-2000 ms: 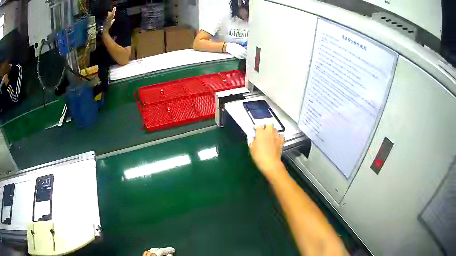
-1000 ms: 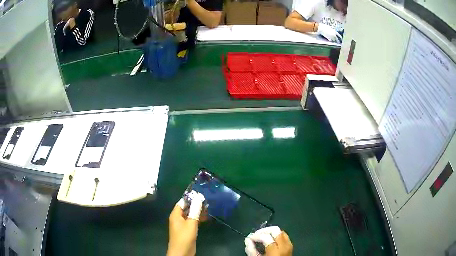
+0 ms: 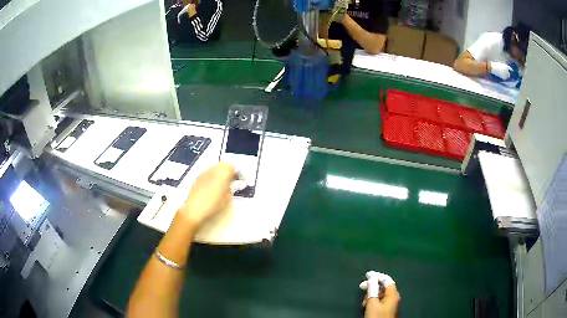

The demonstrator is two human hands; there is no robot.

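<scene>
My left hand (image 3: 211, 189) grips the lower end of a phone housing (image 3: 245, 146) and holds it tilted over the near right part of the left white belt (image 3: 283, 168). The housing's end with camera holes points away from me. My fingers hide part of its near end. My right hand (image 3: 379, 293) is low over the green mat, with white finger cots on its tips. Its fingers are curled together and nothing shows in them. Several housings, one of them nearest my hand (image 3: 180, 160), lie in a row on the belt.
The cream end plate (image 3: 230, 233) is at the belt's near end. The narrow white belt (image 3: 507, 186) sticks out at right beside the grey cabinet (image 3: 547, 105). Red trays (image 3: 429, 118) and a blue bin (image 3: 309, 77) stand beyond the bench. Other workers sit across from me.
My left hand has carried the housing from over the mat to the left belt. My right hand has let go of it and stays low over the mat. The view has swung left.
</scene>
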